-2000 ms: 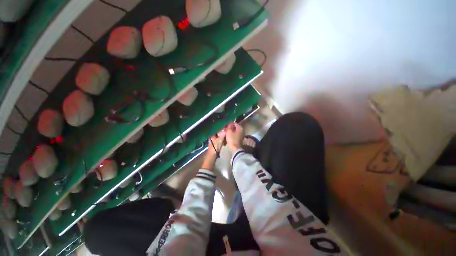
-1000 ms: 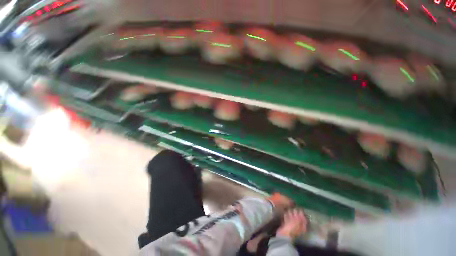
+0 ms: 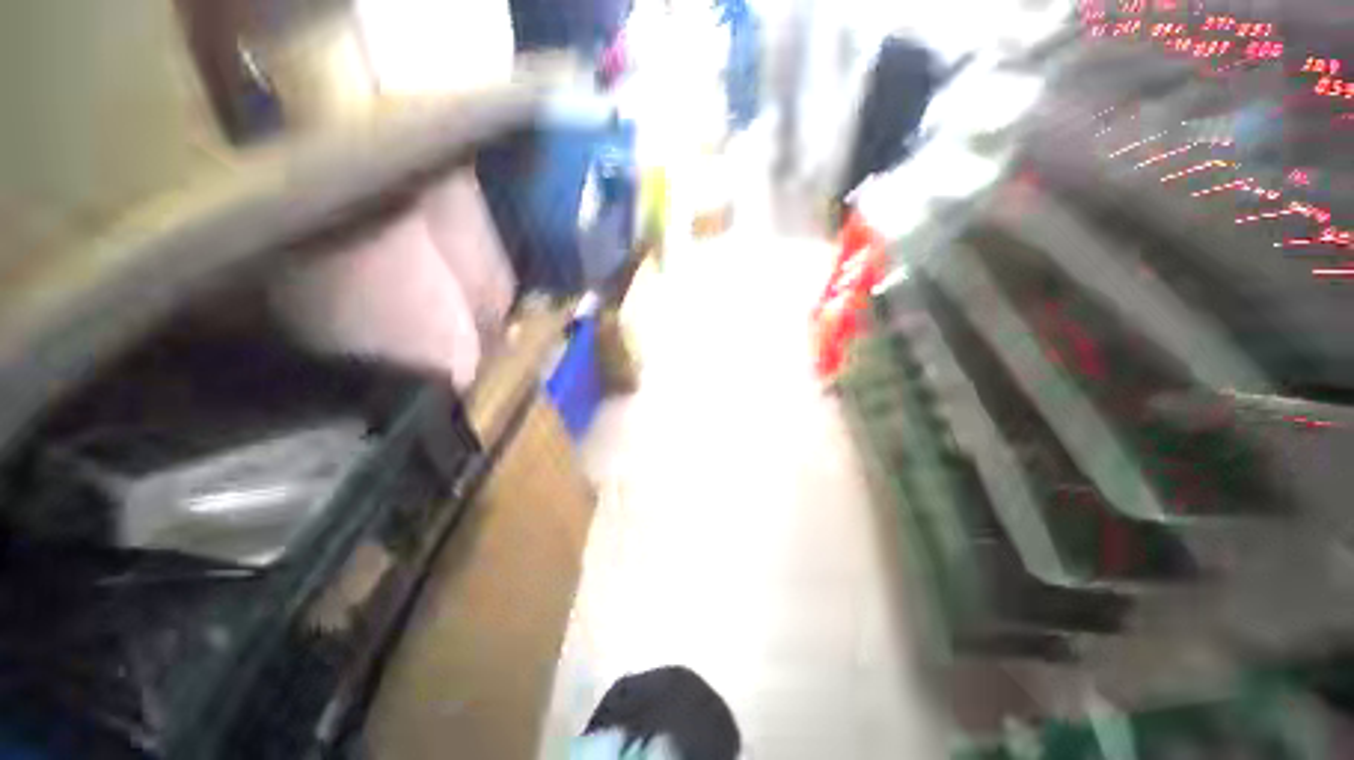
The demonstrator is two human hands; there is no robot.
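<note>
Neither of my hands is in view. The frame is strongly blurred. A tiered rack with green shelves and pale edges point(image 3: 1025, 401) stands on the right, with blurred red spots among its tiers. A brown carton point(image 3: 498, 594) stands at the lower left, beside the aisle. A dark crate point(image 3: 371, 549) with a shiny pale thing inside is to the left of the carton. A dark rounded shape, perhaps my knee, shows at the bottom centre point(image 3: 671, 710).
A bright aisle floor point(image 3: 713, 490) runs ahead between the rack and the cartons. A red object point(image 3: 849, 305) stands at the rack's far end. A blue bin point(image 3: 575, 379) is beyond the carton. Red digits point(image 3: 1218, 37) glow at the upper right. A shelf edge point(image 3: 297, 186) crosses the upper left.
My view has swung from the green shelves at my lap to along the aisle. Both hands and sleeves have left the picture. The rack now shows on the right.
</note>
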